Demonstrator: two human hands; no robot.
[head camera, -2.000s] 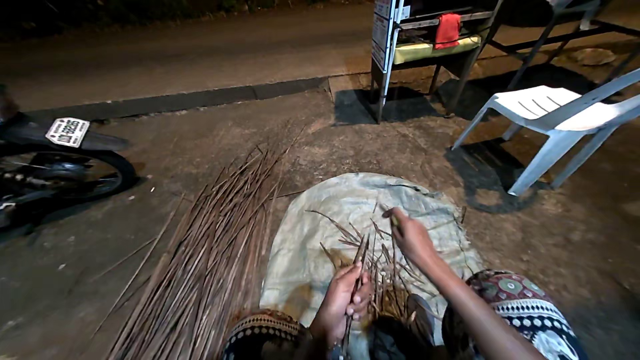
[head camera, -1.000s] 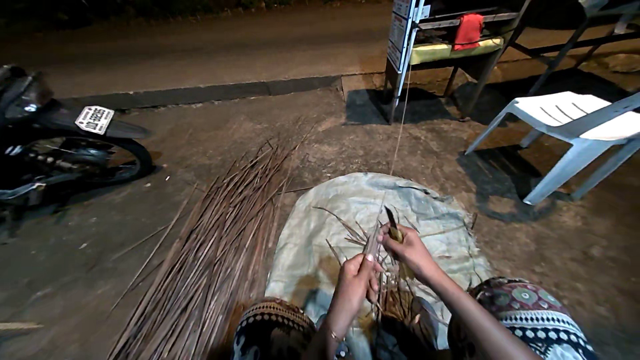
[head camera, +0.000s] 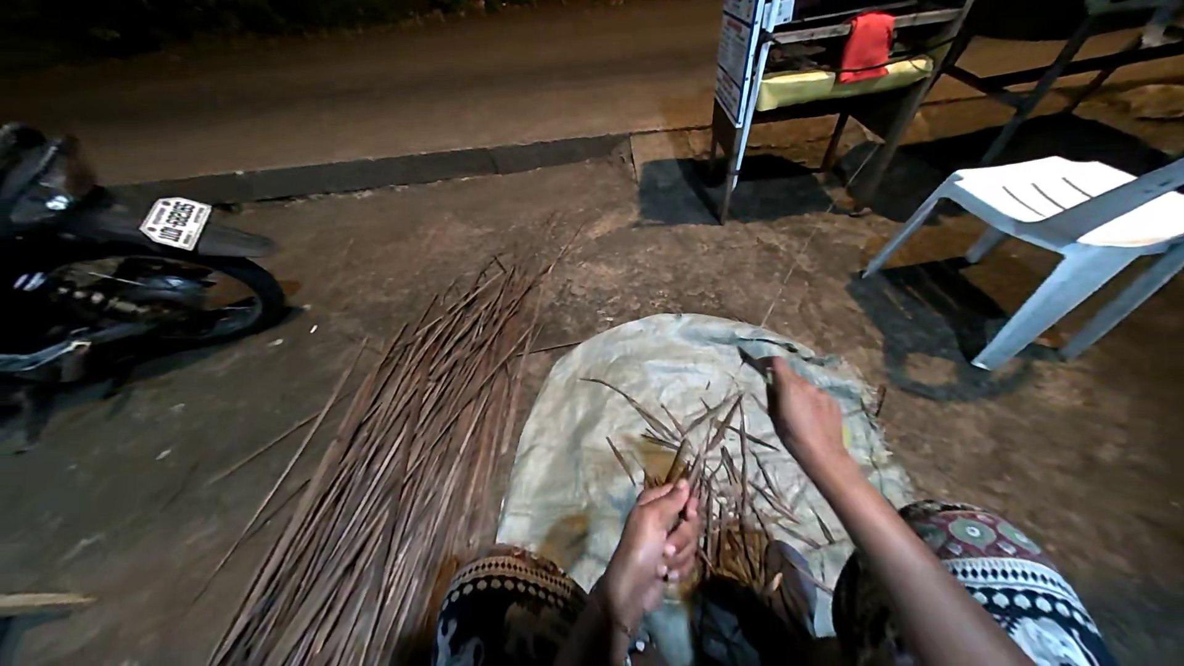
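Observation:
My left hand (head camera: 655, 546) is closed on a dried palm frond strip (head camera: 680, 460), whose tip points up and away from me. To its right and farther out, my right hand (head camera: 803, 407) grips a knife (head camera: 754, 361) with a dark blade pointing up and left. Both hands are above a pale woven plastic sack (head camera: 564, 462) spread on the ground. Short brown cuttings (head camera: 740, 462) lie scattered on the sack between and below my hands. A large bundle of long dried brown strips (head camera: 407, 444) lies on the ground left of the sack.
A white plastic chair (head camera: 1064, 203) stands at the right. Behind is a stand (head camera: 832, 88) with a red cloth (head camera: 867, 46). A motorcycle (head camera: 139, 277) is parked at the left, before a low kerb (head camera: 370, 176). My patterned-cloth knees flank the sack.
My right hand with the knife has moved away from my left hand, up and to the right. A second ago both hands were close together at the strip.

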